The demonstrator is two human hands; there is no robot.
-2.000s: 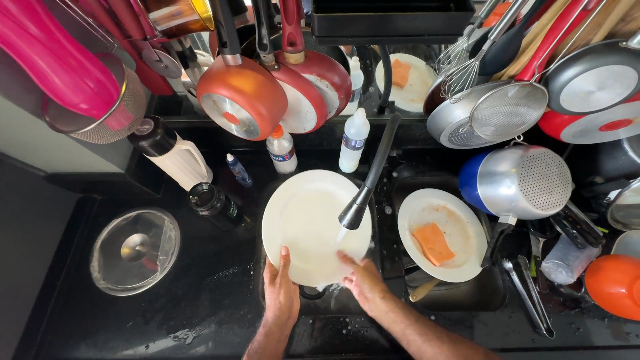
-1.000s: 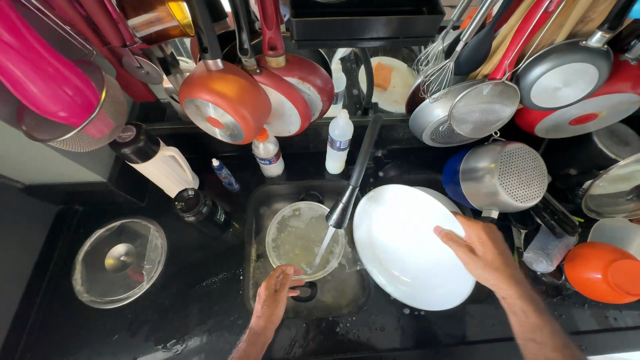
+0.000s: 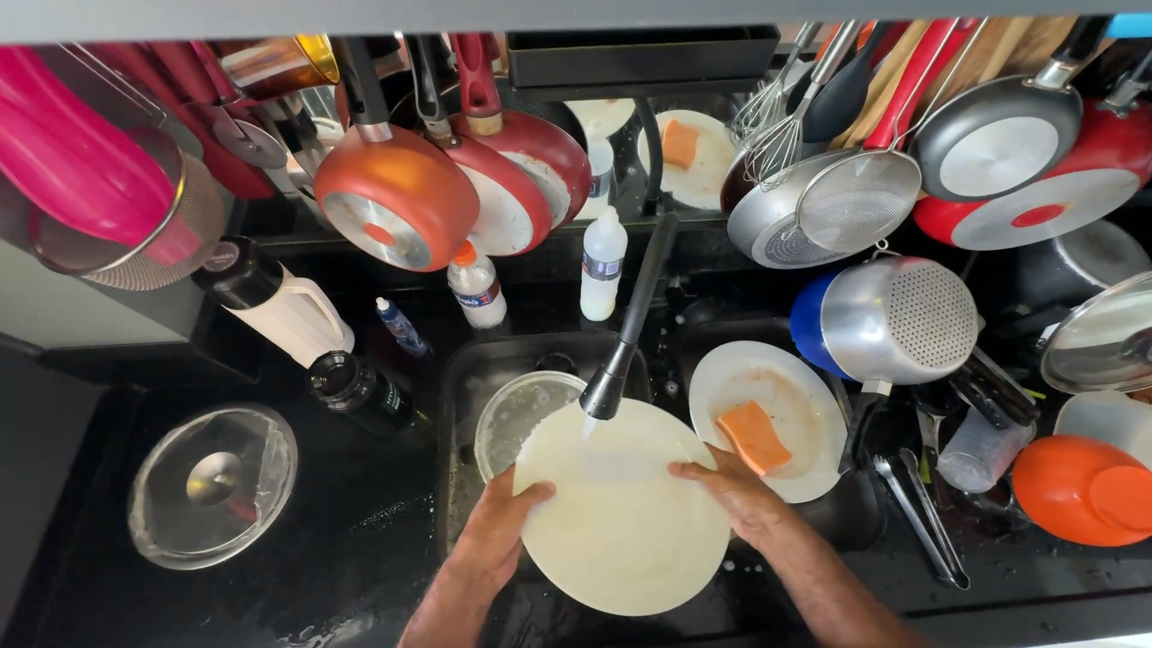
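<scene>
A white plate [image 3: 630, 531] is held between my left hand [image 3: 499, 526], at its left rim, and my right hand [image 3: 738, 495], at its right rim, each with the thumb on the upper face. Water runs from the black faucet [image 3: 621, 360] onto its upper part. Behind its left edge, a round translucent container [image 3: 522, 409] sits in the left sink basin, partly covered by the plate. To the right, a second white plate [image 3: 720, 378] lies over the right basin, with an orange sponge [image 3: 754, 437] on it.
A clear lid [image 3: 171, 504] lies on the left counter near a thermos [image 3: 283, 315] and a black jar [image 3: 346, 387]. Bottles [image 3: 603, 270] stand behind the sink. Pans [image 3: 396, 198] hang above. Metal tongs [image 3: 927, 522], an orange bowl [image 3: 1084, 490] and a perforated pot [image 3: 900, 319] are at right.
A second ago my right hand alone held the plate, right of the faucet, and my left hand was at the container. The plate is now under the faucet, with my left hand on it too.
</scene>
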